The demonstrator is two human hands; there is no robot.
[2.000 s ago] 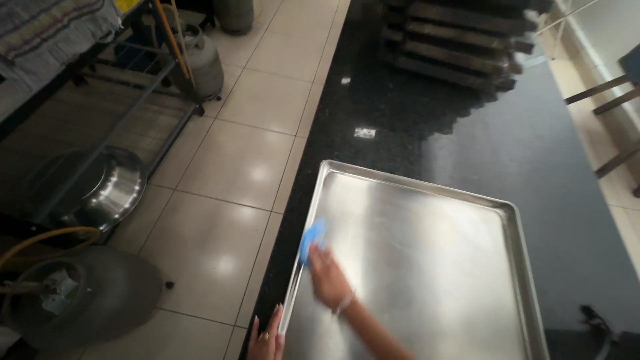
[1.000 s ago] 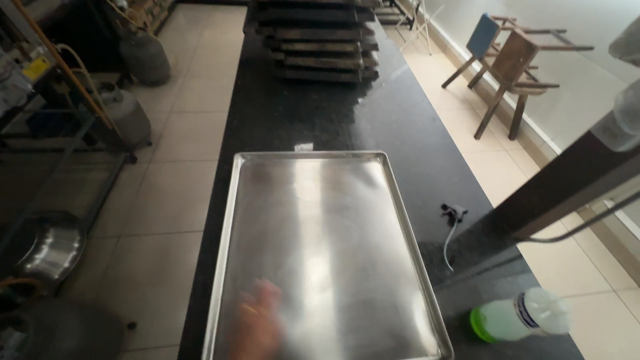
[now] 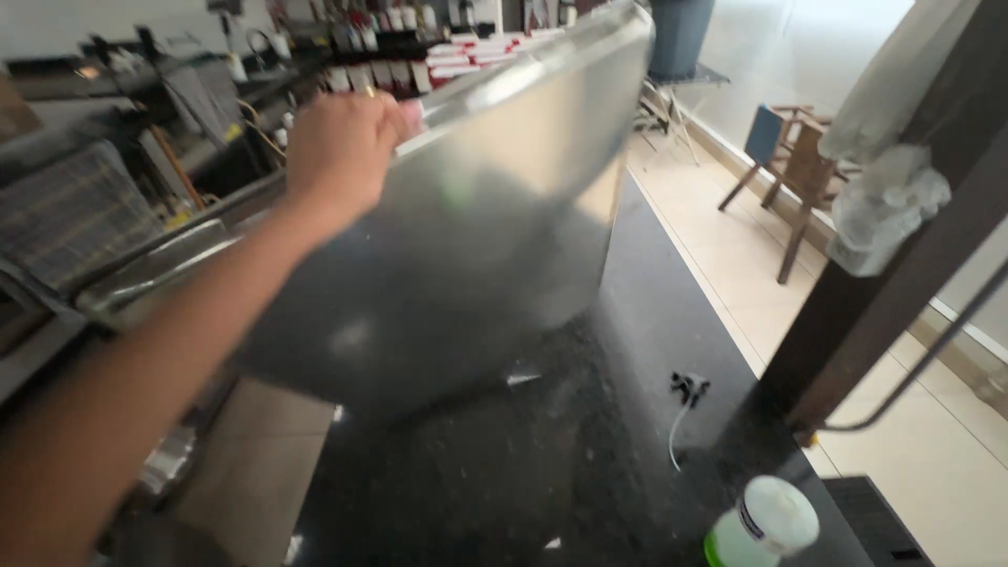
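My left hand (image 3: 339, 150), wearing a ring, grips the upper rim of a large metal baking tray (image 3: 488, 213). The tray is tilted up steeply over the black stone countertop (image 3: 472, 472); whether its lower edge touches the stone is blurred. My left forearm crosses the left of the view. My right hand is out of view. A spray bottle's trigger head with a thin tube (image 3: 689, 387) lies on the counter right of the tray. Nearer, at the bottom right, is an open-topped bottle (image 3: 764, 524) with green liquid.
A dark post (image 3: 874, 291) with plastic wrapped on it rises at the counter's right edge. Wooden chairs (image 3: 795, 165) are on the tiled floor beyond. At the left, a rack holds a checked cloth (image 3: 79, 213). Red and white boxes (image 3: 480, 55) are stacked behind the tray.
The tray lay flat on the counter; now it is raised and tilted up. My right hand, on it with a blue cloth two seconds ago, is out of view. The view has shifted.
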